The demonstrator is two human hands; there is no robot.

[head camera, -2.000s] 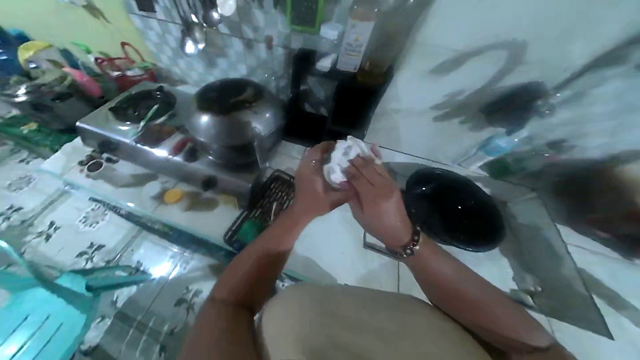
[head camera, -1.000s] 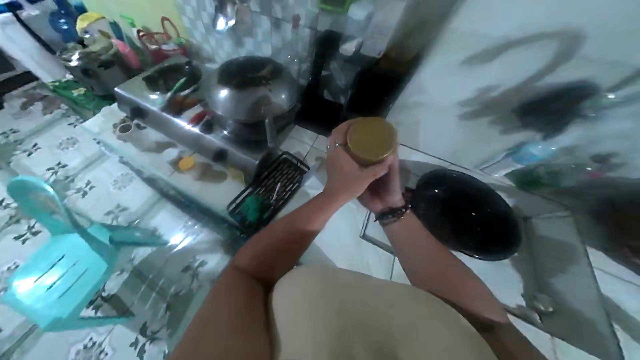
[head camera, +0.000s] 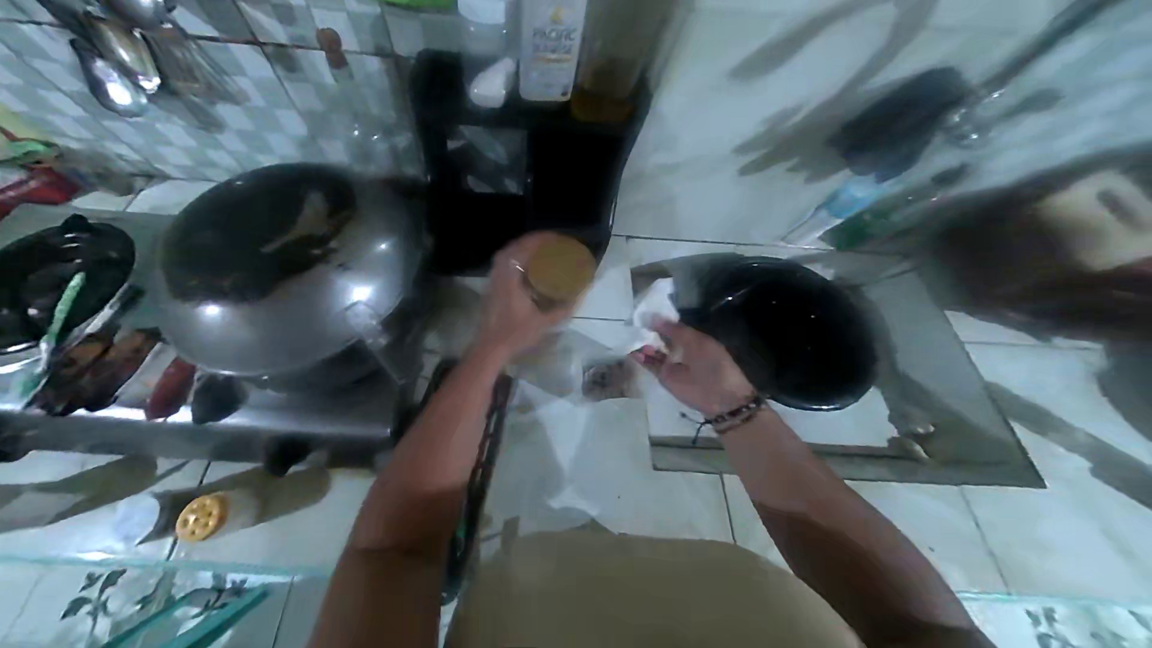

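Observation:
My left hand (head camera: 517, 297) grips a jar with a brownish-yellow round lid (head camera: 560, 268), blurred by motion, above the tiled counter near the black rack. My right hand (head camera: 697, 364) pinches a crumpled white tissue or cloth (head camera: 654, 310) between thumb and fingers, just left of the round black basin (head camera: 783, 333). A bracelet circles my right wrist. Between the hands, on the counter, lies a small dark blurred item (head camera: 607, 380) that I cannot identify.
On the left, a large lidded metal pan (head camera: 288, 270) sits on the gas stove (head camera: 333, 423), beside a black pan (head camera: 63, 279). Bottles (head camera: 551, 54) stand in the black rack (head camera: 522, 180) at the back. A yellow-capped shaker (head camera: 202, 517) is by the front edge.
My hands, together around the white tissue and then around the jar, are now apart. The jar is in my left hand and the tissue in my right. The view has shifted closer.

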